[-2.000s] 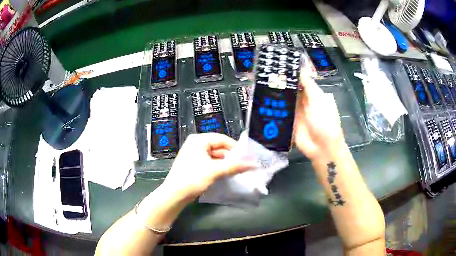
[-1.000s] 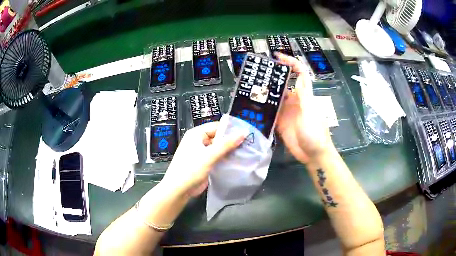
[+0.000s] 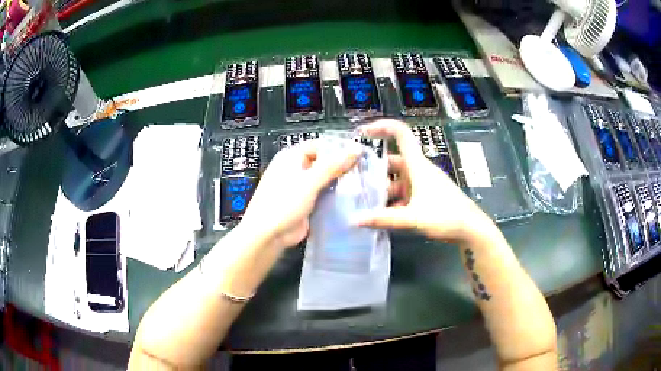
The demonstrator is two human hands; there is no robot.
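Observation:
A milky white protective bag (image 3: 341,246) hangs between my hands in front of the tray, with a keypad phone inside that shows only faintly. My left hand (image 3: 293,181) grips the bag's upper left side. My right hand (image 3: 409,192) holds its upper right side, fingers around the edge; the hand is a little blurred. Behind them the clear blister tray (image 3: 496,174) holds black keypad phones (image 3: 303,88) in its back row and some in the front row, partly hidden by my hands. The front right pocket holds no phone, only a small white piece.
A white pile of empty bags (image 3: 165,196) lies left of the tray, beside a personal smartphone (image 3: 104,262). A black fan (image 3: 40,88) stands at left, a white fan (image 3: 545,58) at back right. A clear plastic bag (image 3: 554,181) and another phone tray (image 3: 614,250) are at right.
The phone has gone down into the bag, which now covers it almost fully. The bag has turned more upright. My right hand has moved from the phone's bare end to the bag's side.

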